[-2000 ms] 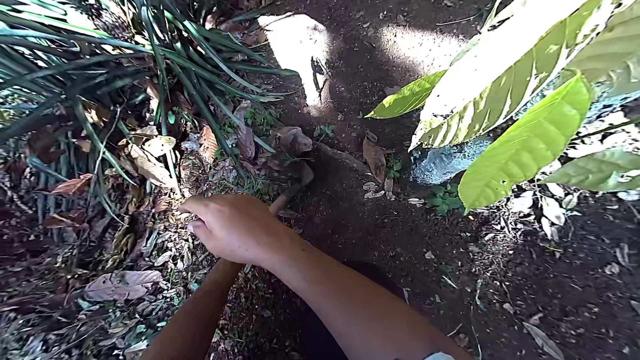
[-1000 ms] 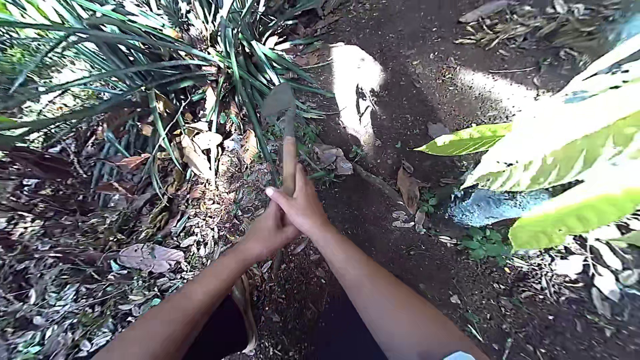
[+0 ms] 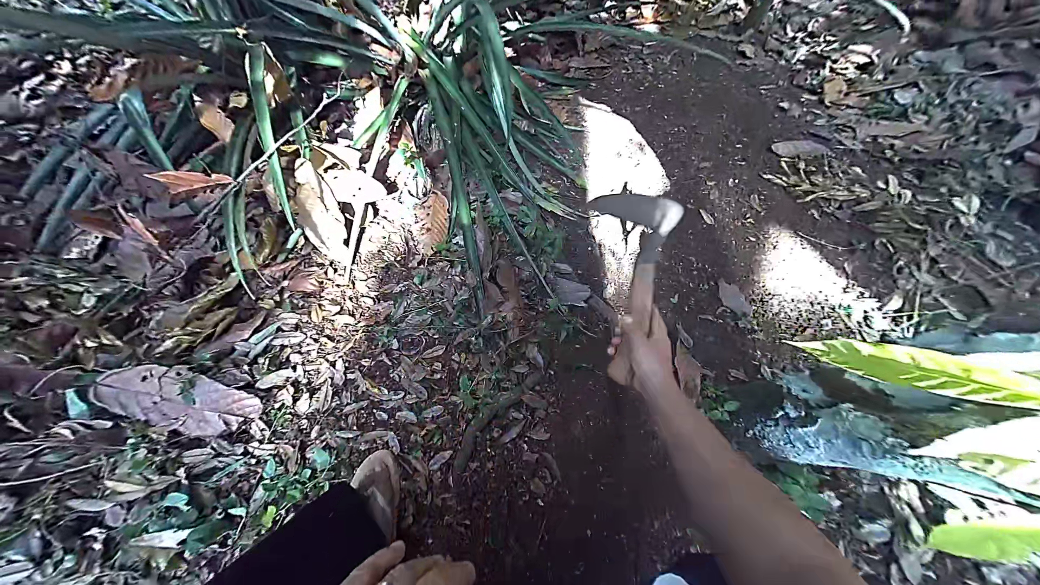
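Observation:
My right hand (image 3: 642,351) is closed around the wooden handle of a hand tool with a curved metal blade (image 3: 642,213), which looks like a hoe or sickle. The blade points left above the dark soil path (image 3: 715,154), over a sunlit patch. My left hand (image 3: 410,569) is at the bottom edge, near my dark trouser leg, its fingers partly cut off by the frame; nothing shows in it. A clump of long, strap-leaved green plants (image 3: 479,106) grows to the left of the blade.
Dry leaf litter (image 3: 325,366) covers the ground at left, with a large dry leaf (image 3: 175,398) on it. My shoe (image 3: 378,487) stands at lower centre. Broad green leaves (image 3: 934,370) hang over a grey rock-like surface (image 3: 853,443) at right.
Both hands were together at the tool's handle one second ago. The left is off it and low near my leg; the right has raised the tool toward the path. The view has shifted.

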